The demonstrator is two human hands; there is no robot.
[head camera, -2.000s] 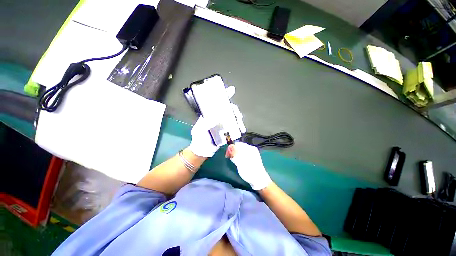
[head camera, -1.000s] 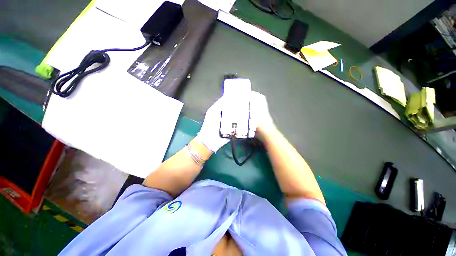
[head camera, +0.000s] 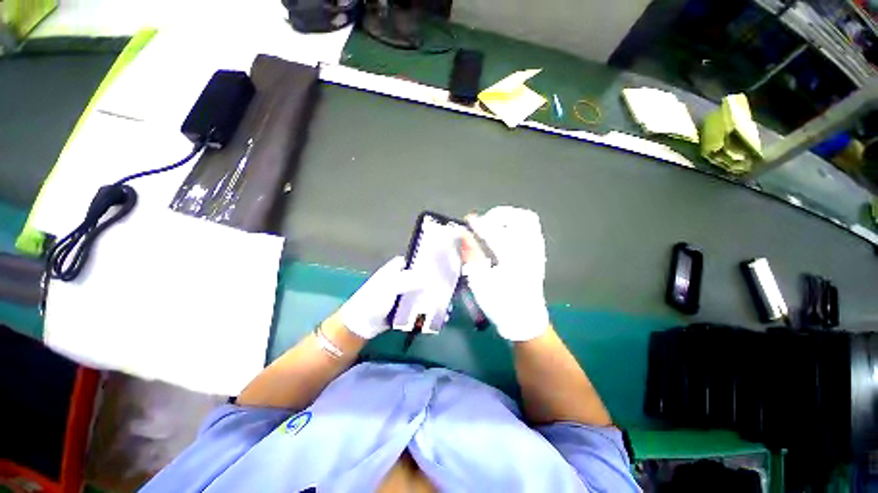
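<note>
The white inner unit [head camera: 435, 274] sits in a black case half, its dark rim showing along the left and top edges. My left hand [head camera: 379, 297], in a white glove, holds it from the left and below. A short black cord piece shows at its lower end. My right hand [head camera: 510, 272], gloved with some bare fingertips, is at the unit's upper right corner. A narrow dark piece shows at its fingers and another dark piece below them; whether these are one part is unclear.
A closed adapter [head camera: 219, 108] with coiled cord lies on the white sheet [head camera: 164, 289] at left, beside a black shiny strip [head camera: 252, 154]. At right are a black case half [head camera: 684, 278], a silver unit [head camera: 765, 289] and stacked black cases [head camera: 751, 385]. Yellow slips [head camera: 513, 98] lie on the far ledge.
The unit now tilts and shows a black rim around it. My right hand has moved from its side to its upper right corner. The camera view has shifted.
</note>
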